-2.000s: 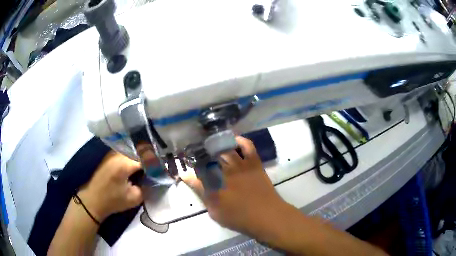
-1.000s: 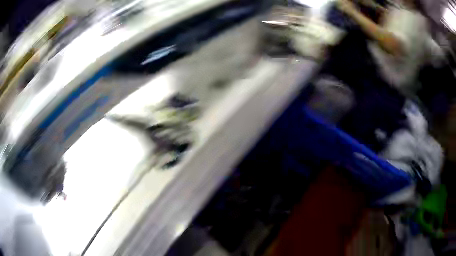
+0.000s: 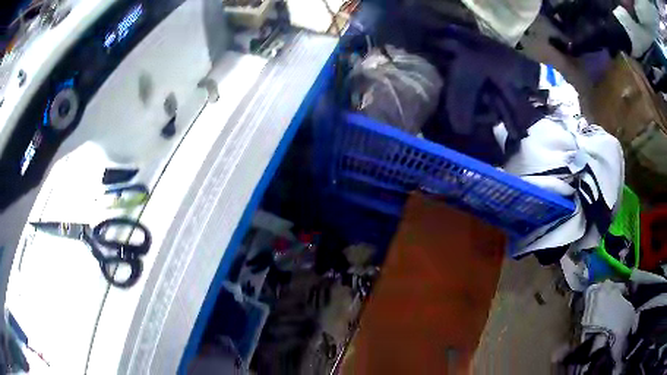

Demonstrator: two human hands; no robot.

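Note:
Neither of my hands is in the picture. Nearest in front of me is the white machine table [image 3: 62,275] with its ruler-marked grey edge [image 3: 191,220]. Black-handled scissors [image 3: 121,253] lie on it, blades pointing left. Small yellow-green snips [image 3: 128,198] lie just above the scissors' handles. The sewing machine's arm [image 3: 80,99] with its dark control panel crosses the upper left. The needle area is out of view.
A blue slatted crate [image 3: 453,172] beside the table holds dark fabric [image 3: 486,80] and a grey bundle [image 3: 398,84]. White and navy pieces [image 3: 578,165] hang over its right end. A brown board [image 3: 431,293] stands below. A green basket [image 3: 625,227] is at the right.
The view has swung right and down, from the needle area to the crate and floor. Both hands and the navy cloth between them have left the picture.

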